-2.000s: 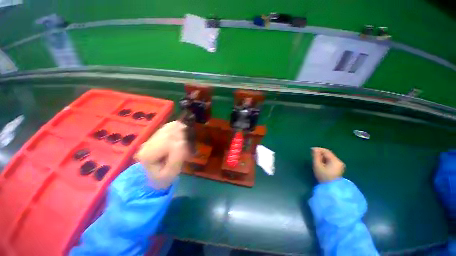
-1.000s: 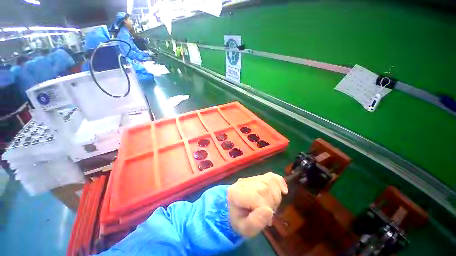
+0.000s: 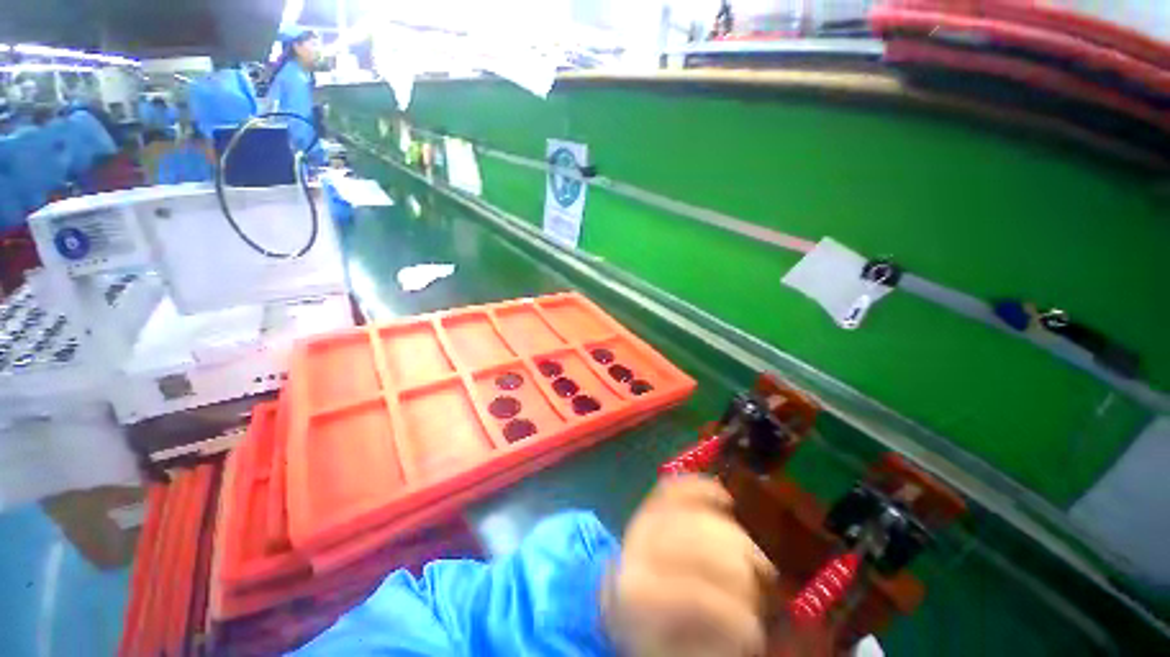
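My left hand [image 3: 693, 571], in a blue sleeve and blurred, is at the left station of the reddish-brown fixture [image 3: 783, 507]. It overlaps the lower end of the left red ribbed clamp handle [image 3: 694, 457]; whether its fingers grip it is unclear. The right red handle [image 3: 828, 585] lies down, with no hand seen on it. Dark round parts [image 3: 518, 430] lie in three pockets of the red-orange compartment tray [image 3: 336, 526], left of the fixture. My right hand is not in view.
More trays [image 3: 167, 552] are stacked below and left. A white machine [image 3: 244, 250] with a looped black cable stands at far left. A white tissue [image 3: 425, 275] lies on the green bench behind the tray. The green partition [image 3: 719, 289] runs behind. A person in blue [image 3: 293, 90] is far back.
The view has swung left from the fixture to the tray, then slightly back. The left red handle, hidden one second ago, now shows lying down above my left hand. My right hand has left the view.
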